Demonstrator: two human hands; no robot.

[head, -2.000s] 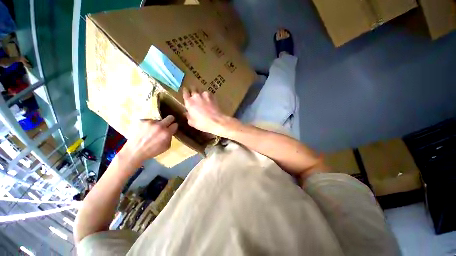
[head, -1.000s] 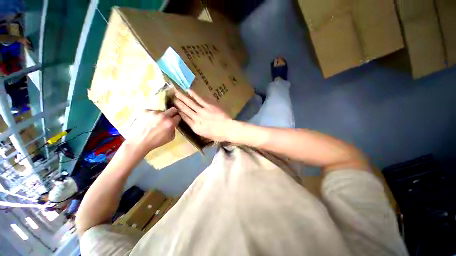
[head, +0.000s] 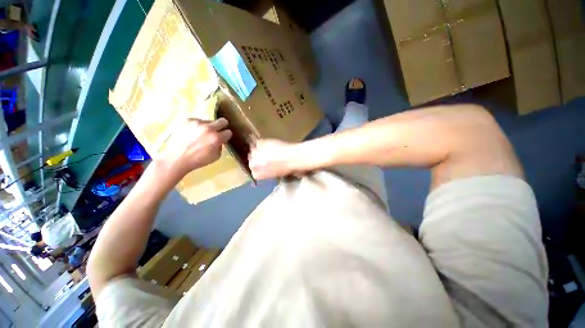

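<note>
A large brown carton (head: pixel 269 70) with dark print and a blue-white label (head: pixel 233 70) leans tilted in front of me. Its near end shows a dark gap between the flaps. My left hand (head: pixel 200 146) is curled over the edge of the pale, brightly lit flap (head: pixel 163 83), beside the gap. My right hand (head: pixel 272 159) is closed on the carton's edge at the other side of the gap, its fingertips partly hidden. The inside of the carton is too dark to make out.
Taped cartons (head: pixel 449 48) stand on the grey floor at the upper right. The green line with a white rail (head: pixel 96 64) runs along the left. More small cartons (head: pixel 170 259) lie low on the left. My sandalled foot (head: pixel 355 91) is beyond the carton. A person in white (head: pixel 61 230) is at the far left.
My right hand, earlier flat with spread fingers near the label, has moved down along the gap and closed on the edge. My left hand stays on its flap. My right elbow has risen outward.
</note>
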